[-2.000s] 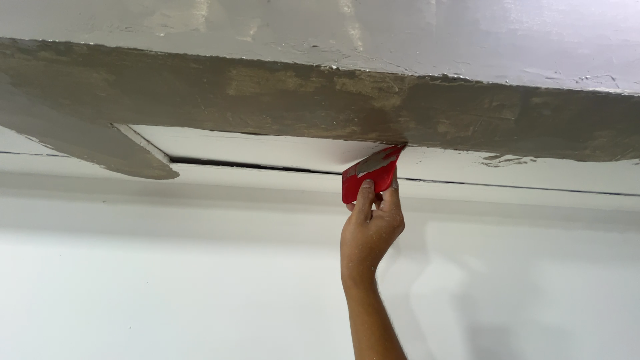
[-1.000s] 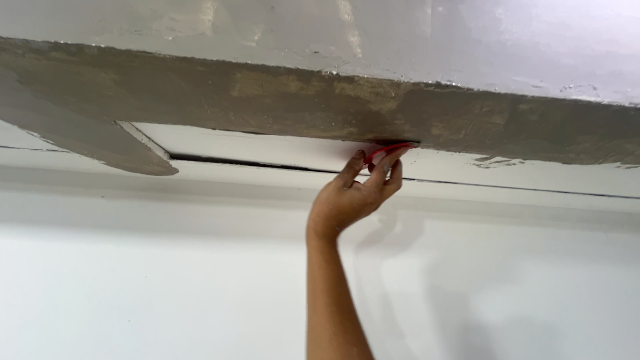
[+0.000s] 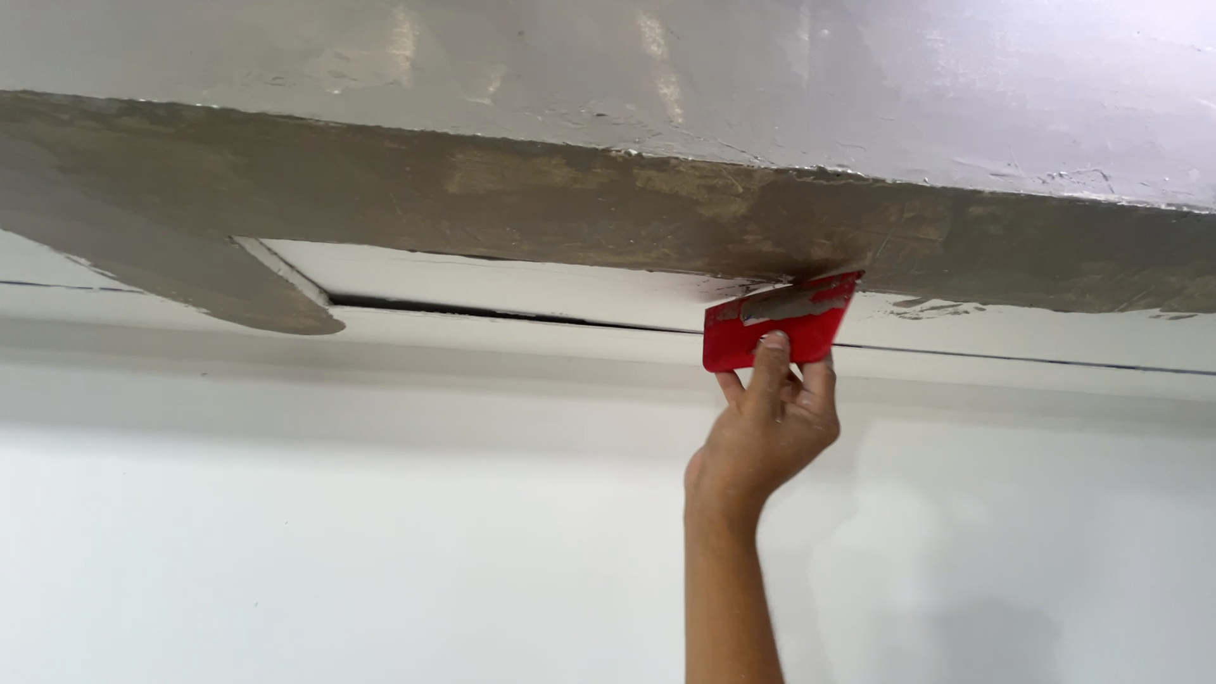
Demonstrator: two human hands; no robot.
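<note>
My right hand (image 3: 769, 418) grips a red plastic putty scraper (image 3: 817, 332), with its thumb on the near face and fingers around the lower part. Grey-brown filler is smeared across the scraper's face, and its upper right corner touches the lower edge of the filler-coated ceiling band (image 3: 570, 204). Left of the scraper is a white recessed strip (image 3: 513, 290) with a dark gap (image 3: 475, 312) along its lower side. My left hand is not in view.
Above the band runs a lighter grey coated surface (image 3: 532, 66). A rounded patch of filler (image 3: 256, 294) lies at the left. Below is a white wall (image 3: 332, 551), with soft shadows at the right. A thin dark line (image 3: 1026, 359) runs right of the scraper.
One second ago the scraper was tilted almost edge-on at the band; now its broad red face shows and hangs lower. My right wrist and forearm have moved to the right.
</note>
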